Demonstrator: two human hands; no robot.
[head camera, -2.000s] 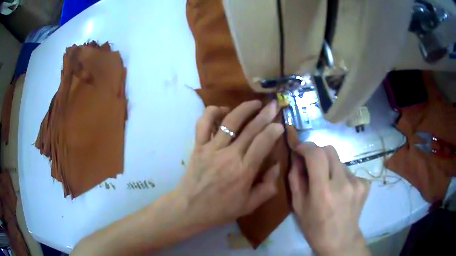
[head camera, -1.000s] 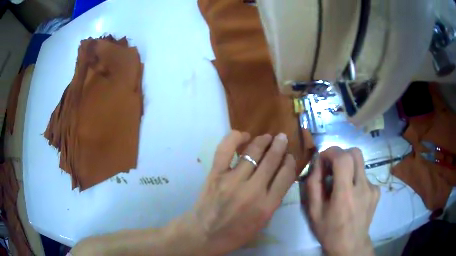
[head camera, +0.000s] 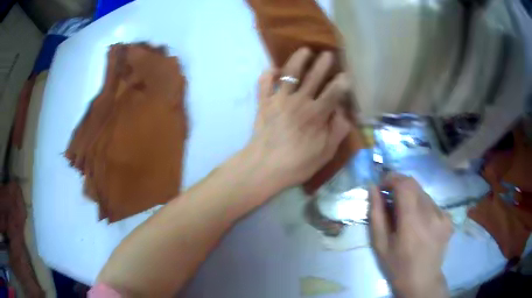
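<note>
A rust-brown cloth strip (head camera: 297, 26) runs from the top down the left side of the cream sewing machine head (head camera: 408, 64). My left hand (head camera: 300, 128) lies over the strip, fingers spread, holding it; the strip's lower end shows below the hand. My right hand (head camera: 411, 233) is right of that end, in front of the shiny needle plate (head camera: 402, 139). Its fingers are closed on a small dark tool (head camera: 387, 201), too blurred to name. The presser foot cannot be made out clearly.
A fanned stack of brown cut pieces (head camera: 143, 134) lies on the white table (head camera: 224, 52) at left. More brown cloth (head camera: 499, 218) lies at right, with a blurred red and metal item (head camera: 514, 195) on it. A blurred dark curved shape (head camera: 324, 221) lies between my hands.
My left hand has moved up and away from me along the strip, and the strip's lower end is further from me. My right hand has moved slightly right and towards me. The view has shifted.
</note>
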